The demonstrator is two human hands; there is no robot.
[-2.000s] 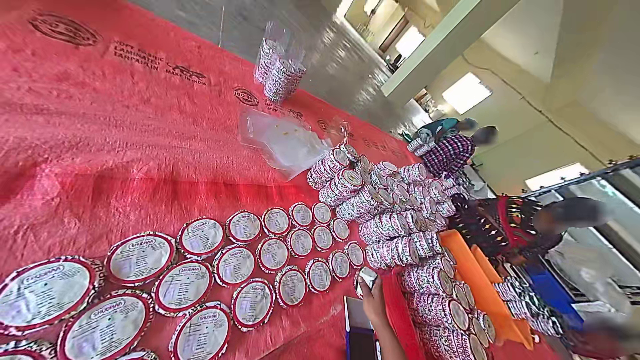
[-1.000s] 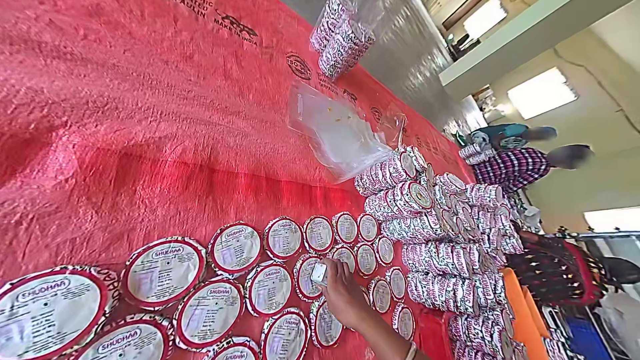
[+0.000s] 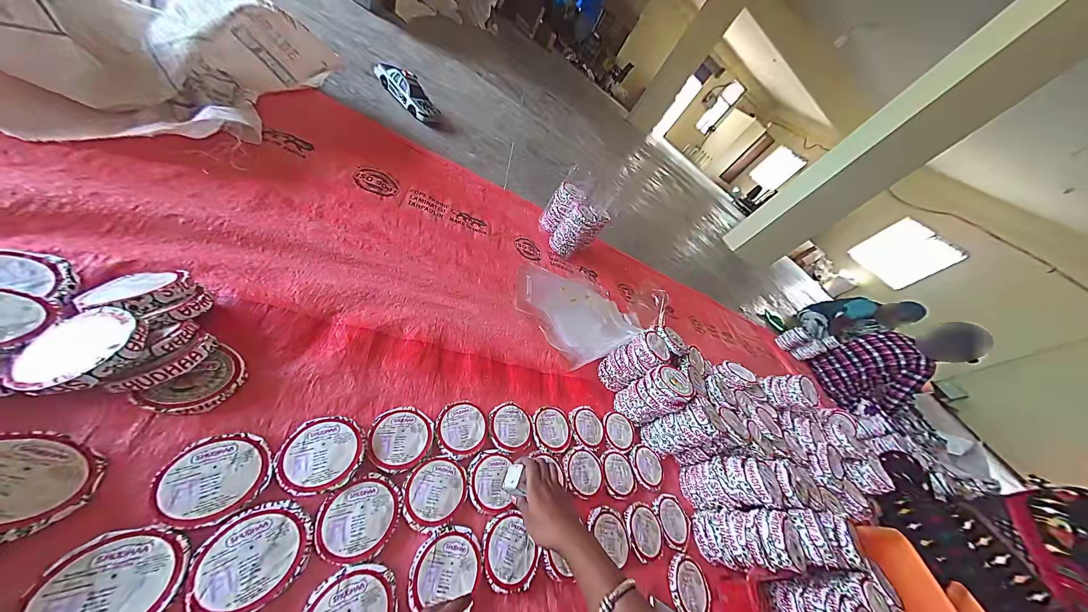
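Note:
My right hand (image 3: 544,501), with a bracelet at the wrist, reaches in from the lower right. Its fingers are closed on a small white block-shaped object (image 3: 514,479), held over a round printed lid (image 3: 491,482) in the middle row. Around the hand, several rows of round packs with white, red-rimmed tops lie flat on a red tarpaulin (image 3: 357,280). Purple marks show on many tops. A nearby pack (image 3: 510,548) lies just below the hand. A brown sliver at the bottom edge may be part of my left hand; its state cannot be told.
Piled rolls of packs (image 3: 731,484) stand at the right, an orange tray (image 3: 905,565) beside them. Loose stacked packs (image 3: 153,340) lie at the left. A clear plastic bag (image 3: 574,314), two bagged stacks (image 3: 578,225) and a toy car (image 3: 408,92) are farther off. Several people sit at the right.
My right hand, beside the piled rolls two seconds ago, is now over the rows of packs with the white object still in it. The view has swung, showing the stacked packs at the left.

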